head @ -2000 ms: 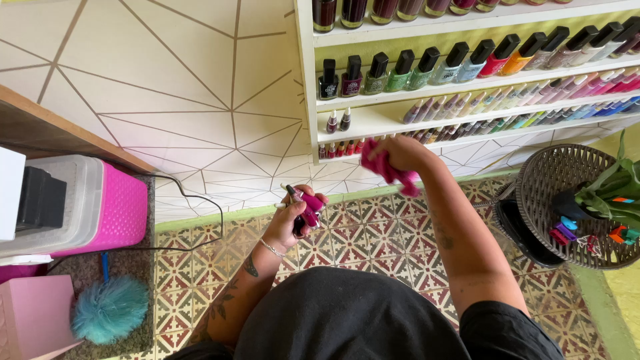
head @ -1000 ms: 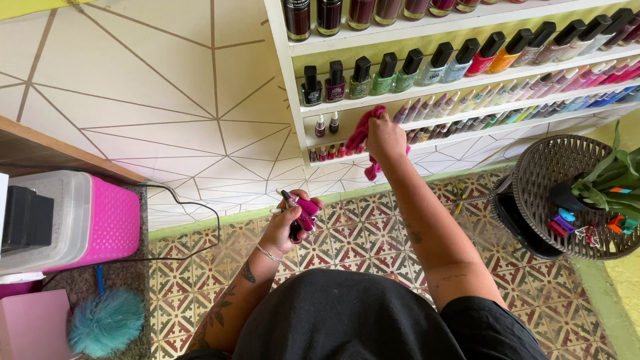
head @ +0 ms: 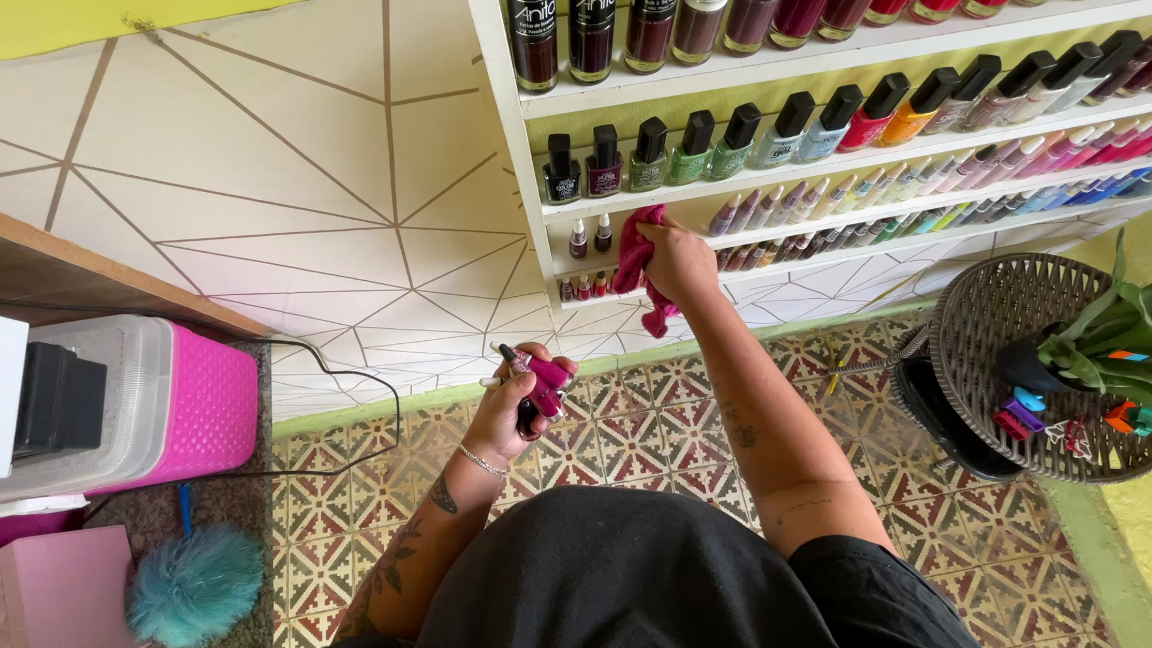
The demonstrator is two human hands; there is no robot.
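Note:
My left hand [head: 506,405] is closed around several nail polish bottles [head: 545,392], magenta ones and a dark one, with caps pointing in different directions. My right hand [head: 681,263] grips a crumpled magenta cloth [head: 637,247] against the third shelf of the white wall rack [head: 531,171]. The cloth lies between two small dark polish bottles [head: 590,238] at the shelf's left end and a row of slim light-capped bottles [head: 783,205] to its right. Part of the cloth hangs below the rack's lowest shelf. My fingertips are partly hidden by my hand.
Black-capped polish bottles [head: 697,148] line the shelf above the cloth, and tiny bottles fill the one below. A wicker table [head: 967,310] with a potted plant stands at right. At left are a pink plastic bin [head: 211,396], a black cable [head: 396,423] and a teal fluffy duster [head: 198,585].
My right hand and the cloth, off the rack's lower right two seconds ago, have moved left and up onto the shelf. My left hand still holds the bottles. The view has come closer to the rack.

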